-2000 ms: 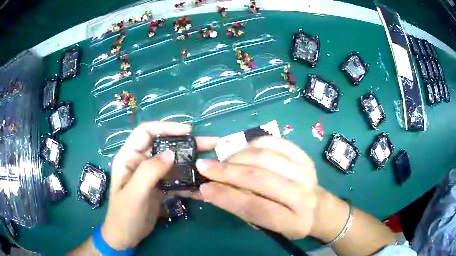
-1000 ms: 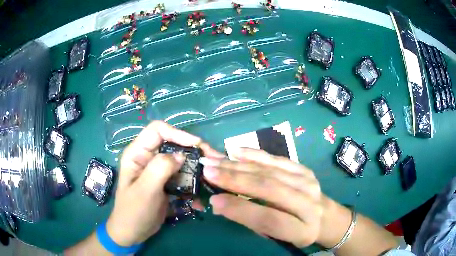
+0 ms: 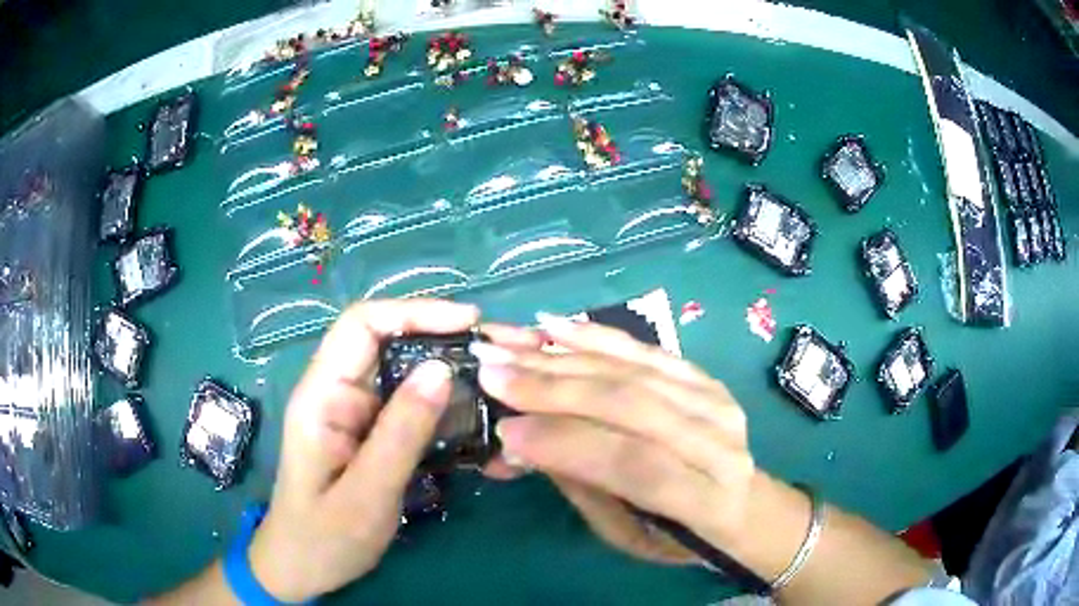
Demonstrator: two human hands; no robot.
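Observation:
A black watch housing (image 3: 464, 420) with inner parts showing is held near the bottom centre. My left hand (image 3: 355, 444) grips it from the left, its thumb lying across the inner face. My right hand (image 3: 627, 432) touches the housing's right edge with its fingertips. Slim black tweezers (image 3: 704, 550) lie under the right palm and stick out toward the wrist; their tips are hidden. A cream-white adhesive sheet with a black band (image 3: 651, 317) lies behind the right hand, which partly covers it. Another dark unit (image 3: 422, 497) lies below the held housing, partly hidden.
A clear blister tray (image 3: 414, 225) with red-gold parts (image 3: 594, 142) lies beyond the hands. Stacked trays (image 3: 47, 320) stand left. Housings lie left (image 3: 218, 431) and right (image 3: 814, 371). A long strip (image 3: 964, 178) and rows of black units (image 3: 1020, 178) lie far right. A person's sleeve (image 3: 1035, 521) shows lower right.
The held housing has moved slightly right, and my left thumb now lies farther over its inner face. The right fingers stay at its edge. The tweezers' rear part shows more clearly.

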